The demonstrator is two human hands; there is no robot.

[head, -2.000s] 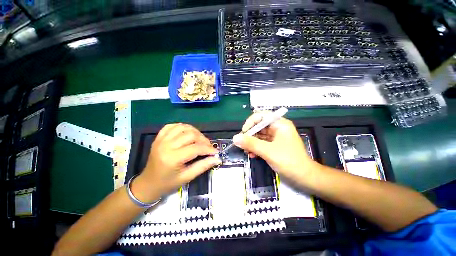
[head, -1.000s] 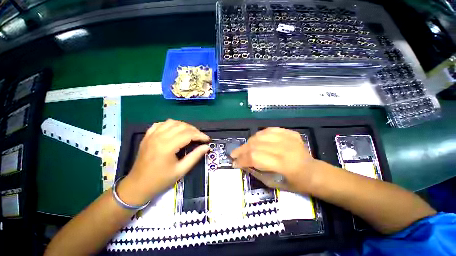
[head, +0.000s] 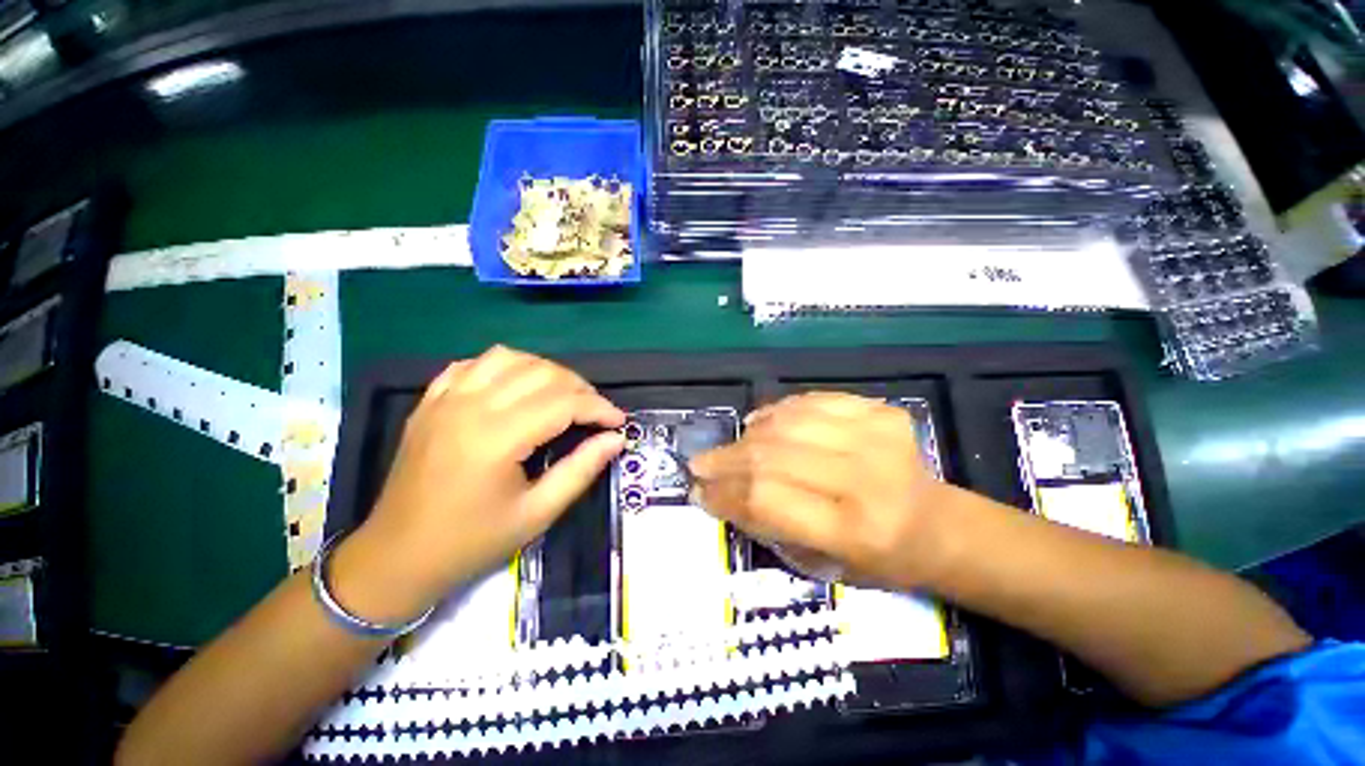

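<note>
A phone body (head: pixel 675 576) lies in the black carrier tray (head: pixel 1033 359), its dark top end between my hands. A camera cover (head: pixel 633 467) with several rings sits at its upper left. My left hand (head: pixel 487 457) has thumb and forefinger at the cover's left edge; whether they pinch it is hidden. My right hand (head: pixel 831 479) is closed on tweezers, mostly hidden by the hand, with a thin dark tip (head: pixel 687 470) at the phone's top end beside the cover. White zigzag-edged strips (head: pixel 584 697) lie across the lower phones.
Another phone body (head: pixel 1075 464) lies in the tray's right slot. Behind are a blue bin (head: pixel 557 138) of small tan pieces, stacked blister trays (head: pixel 898 210), a single blister tray (head: pixel 1235 307) and a white paper strip (head: pixel 943 279). Adhesive strips (head: pixel 310 374) lie left.
My right hand has turned palm-down, and the pale tweezers body that stood above it is now mostly hidden beneath. My left fingers have moved slightly left, uncovering the camera cover's rings.
</note>
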